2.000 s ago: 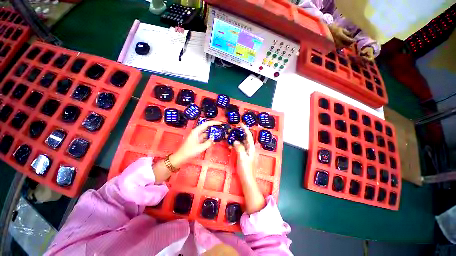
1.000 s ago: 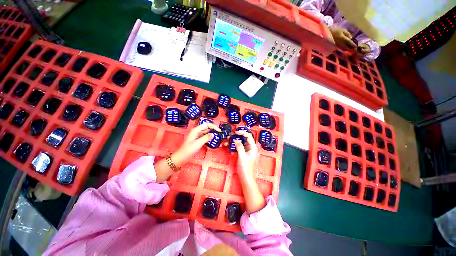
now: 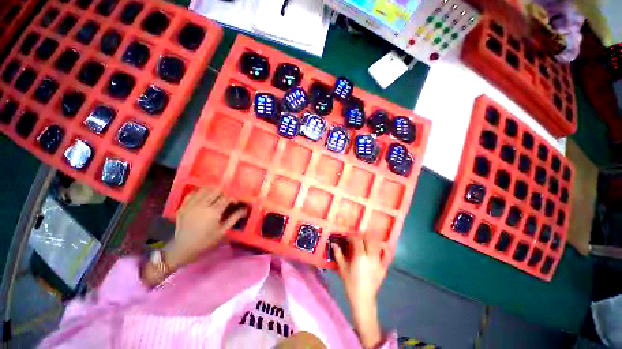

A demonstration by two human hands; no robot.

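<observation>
The working foam tray (image 3: 224,158) lies in front of me. Watch bodies with lit blue-white screens (image 3: 366,146) sit crowded at its far side, some overlapping, among darker units (image 3: 238,97). The middle pockets are bare. The near row holds dark watch bodies (image 3: 274,224). My left hand (image 3: 201,223) has its fingertips at a dark watch body (image 3: 235,216) at the left of that row. My right hand (image 3: 363,264) has its fingertips at another dark watch body (image 3: 335,248) at the right. Fingers partly cover both units, and whether they grip them is unclear.
Full foam trays lie at the left (image 3: 151,129) and right (image 3: 458,174), and stacked trays (image 3: 522,99) at the far right. A test instrument (image 3: 426,31), a small white card (image 3: 389,69) and a record sheet (image 3: 290,24) lie beyond the working tray.
Both hands have moved from the far group to the near row. The lit units they held now lie among the far group. The camera view has shifted, so the trays appear higher.
</observation>
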